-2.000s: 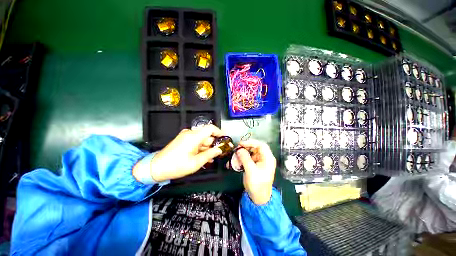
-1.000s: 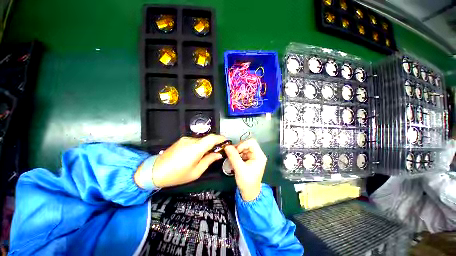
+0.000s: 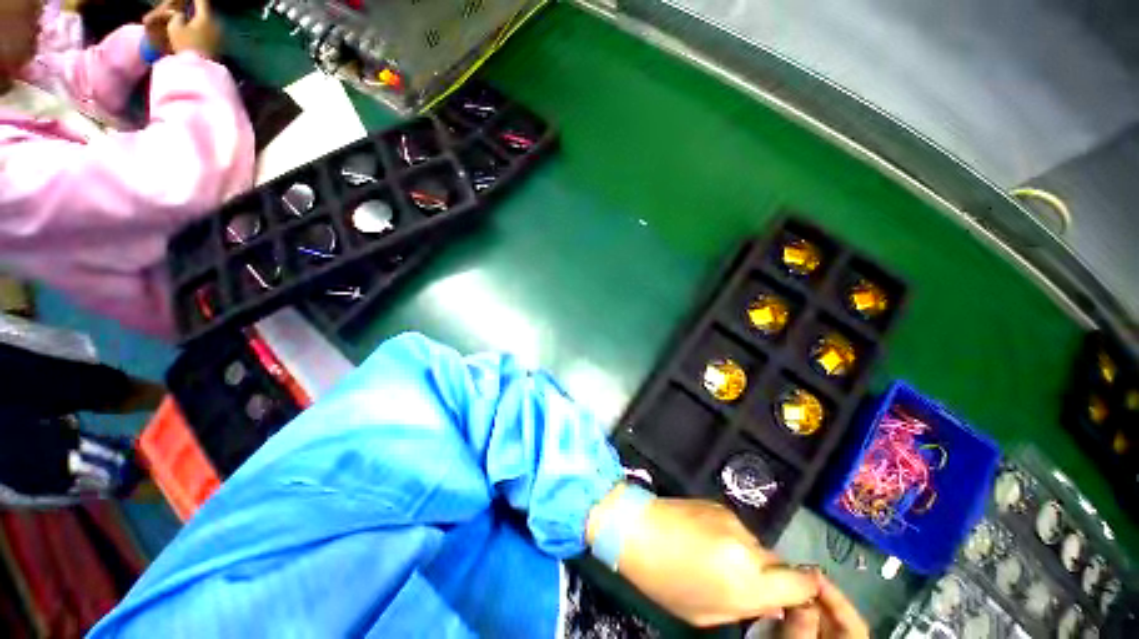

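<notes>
My left hand [image 3: 693, 562] is at the bottom, its fingertips closed together beside my right hand. Only a small dark bit of the round housing [image 3: 809, 570] shows between the fingertips; the rest is hidden. My right hand [image 3: 834, 612] is cut off by the bottom edge, with only some fingers in view; what it holds cannot be seen. Above them, the black pocket tray [image 3: 818, 243] holds housings with amber inserts [image 3: 799, 409] and one wired unit with a silver ring [image 3: 747, 479].
A blue bin [image 3: 956, 437] of red and pink wires is right of the tray. A clear tray of silver discs [image 3: 1008, 493] is at the lower right. Black trays with wired units [image 3: 372, 216] lie at upper left, beside a person in a pink sleeve [image 3: 187, 125]. Another amber-filled tray [image 3: 1099, 409] is at right.
The view has swung left, bringing in the left-hand trays and the neighbouring person. My hands now appear at the bottom right, with the right hand mostly out of view.
</notes>
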